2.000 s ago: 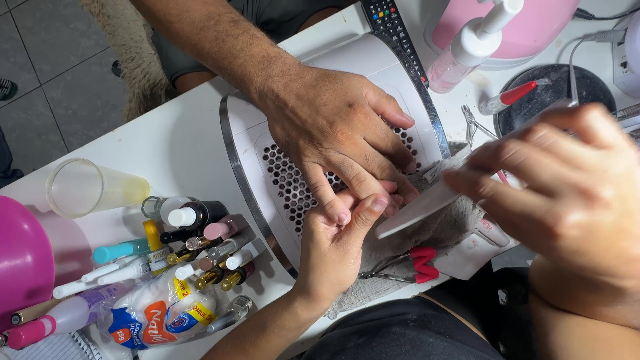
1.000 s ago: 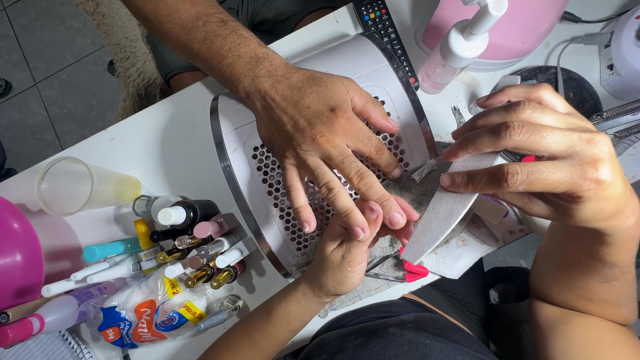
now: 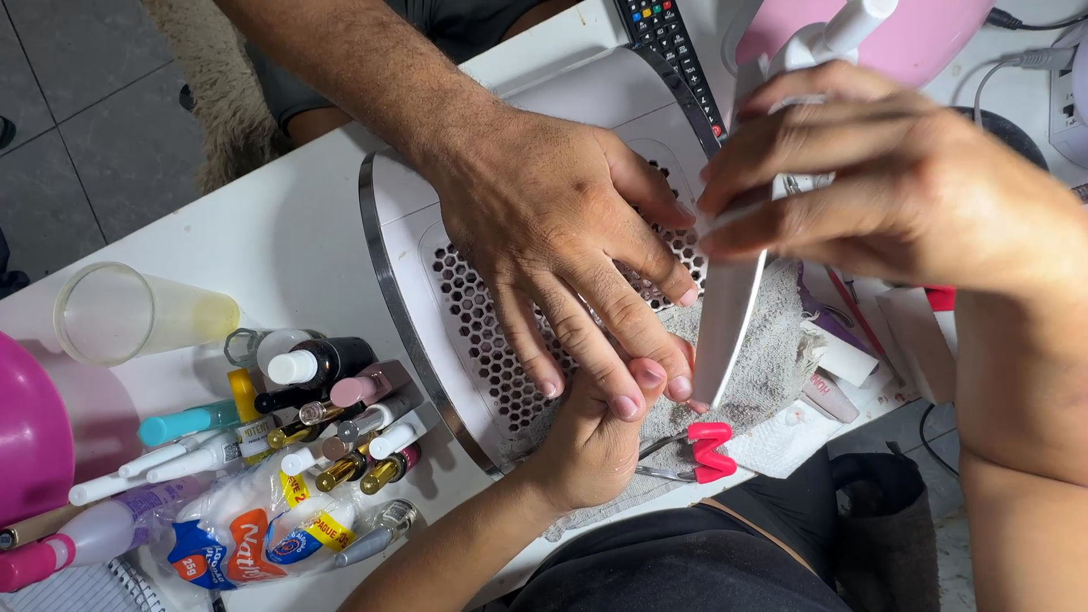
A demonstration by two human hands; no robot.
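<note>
My left hand (image 3: 595, 442) holds the fingertips of another person's hand (image 3: 552, 204) from below, its thumb up beside them. That hand lies palm down, fingers spread, over the perforated grille of a white nail dust collector (image 3: 463, 310). In my right hand (image 3: 850, 170), blurred, is a white nail file (image 3: 727, 331), pinched at its upper part, its lower end near the held fingertips. Under them lies a grey towel (image 3: 761, 340). Metal nippers with a red cover (image 3: 712, 452) rest beside my left hand.
At the left are a plastic cup (image 3: 144, 314), several polish bottles (image 3: 340, 416), a cotton bag (image 3: 255, 540) and a magenta container (image 3: 30, 425). A remote control (image 3: 667, 51), a pump bottle (image 3: 837, 38) and a pink rounded device (image 3: 943, 38) stand at the top right.
The nail file has turned from slanted to nearly upright as my right hand moved over the pump bottle. My left hand still holds the other person's fingertips.
</note>
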